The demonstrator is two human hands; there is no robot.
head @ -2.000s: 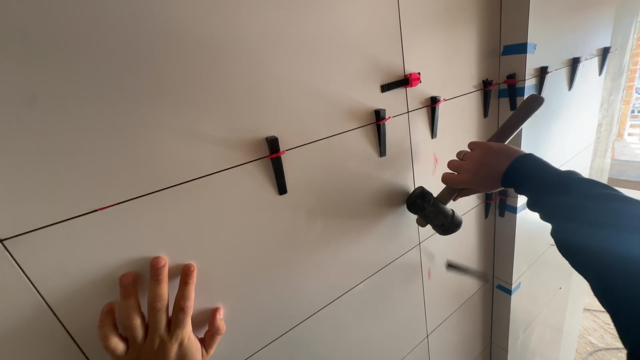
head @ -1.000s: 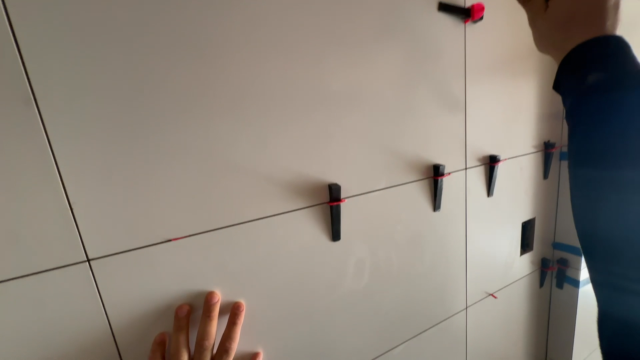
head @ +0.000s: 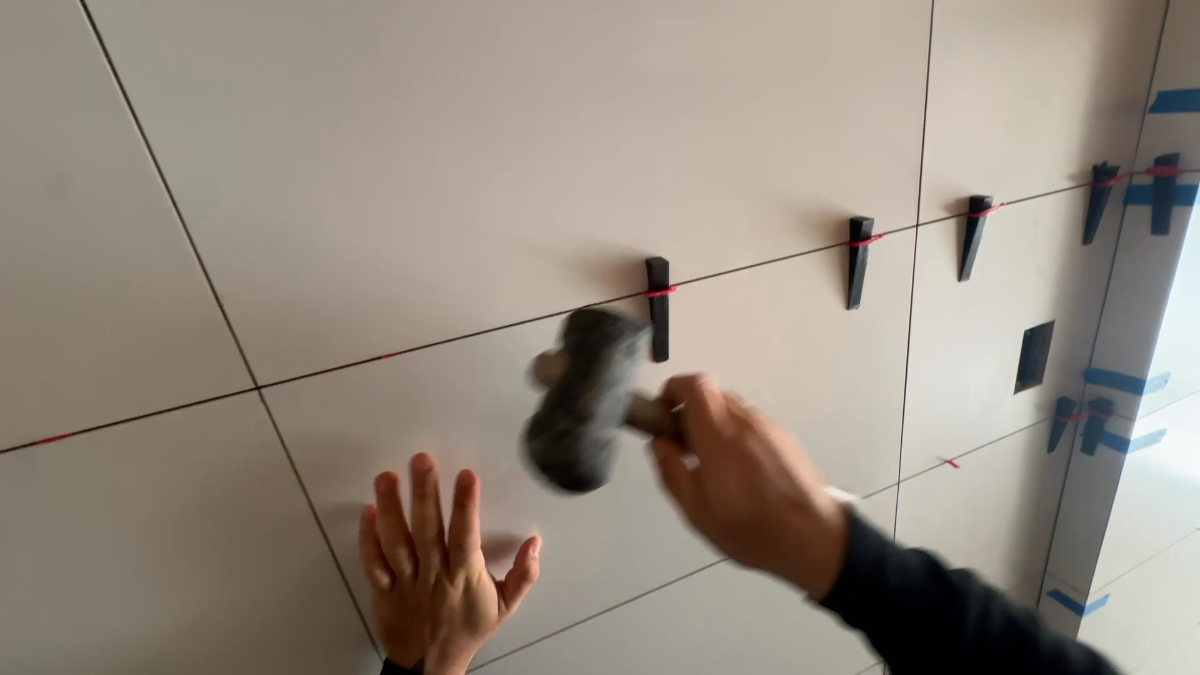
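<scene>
My right hand (head: 750,469) grips the handle of a rubber mallet (head: 586,403), whose dark head is blurred and stands just left of and below a black tile-leveling wedge (head: 660,309). That wedge sits in a red clip on the joint between large beige wall tiles (head: 525,169). Lower left, my left hand (head: 436,572) rests with fingers spread against a tile and holds nothing. Farther right along the same joint are another black wedge (head: 859,262) and a third wedge (head: 975,239), each in a red clip.
Near the inside corner are more wedges (head: 1101,204) and strips of blue tape (head: 1125,381). A rectangular cutout (head: 1034,357) opens in a tile at the right. Small red clip remnants (head: 391,355) show in the joints, one of them (head: 952,462) lower right.
My right hand has come down and left from the upper right, and the mallet is in view again. The wedge with a red clip on the upper vertical joint is out of view; the view has shifted.
</scene>
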